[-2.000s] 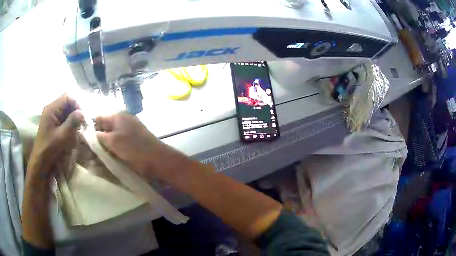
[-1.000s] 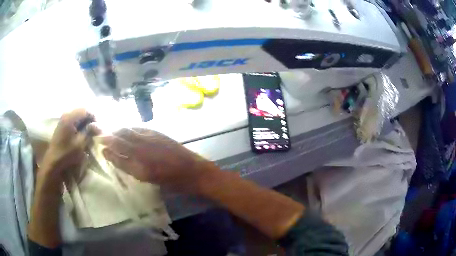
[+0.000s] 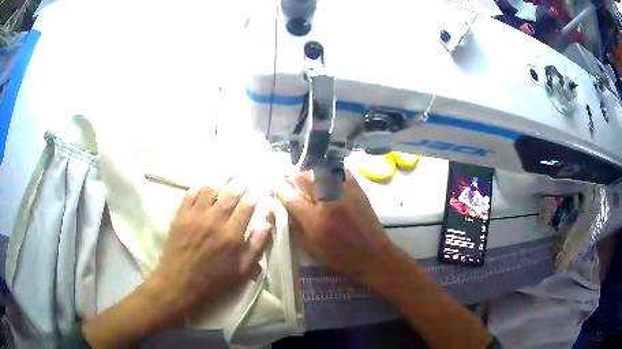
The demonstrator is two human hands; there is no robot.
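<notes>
A cream cloth with a narrow strip (image 3: 288, 293) lies under both hands and hangs over the table's front edge. My left hand (image 3: 215, 235) lies palm down on the cloth, left of the needle area, fingers pointing at it; whether it grips the cloth cannot be told. My right hand (image 3: 327, 218) is at the needle area, its fingertips on the cloth and partly hidden by the machine's grey guide piece (image 3: 329, 180). The white sewing machine (image 3: 382, 102) stands over the work. Its needle and presser foot are lost in glare and behind parts.
Yellow scissor handles (image 3: 379, 167) lie behind the needle area. A lit smartphone (image 3: 466, 215) is right of them. Pale grey cloth (image 3: 61, 232) hangs at the left; more pale cloth (image 3: 545, 307) is heaped at lower right. A thread bundle (image 3: 580, 235) lies at the table's right.
The view has swung left, showing more cloth there. The left hand has gone from pinching the cloth beside the needle to lying flat on it. The right hand has moved under the machine head.
</notes>
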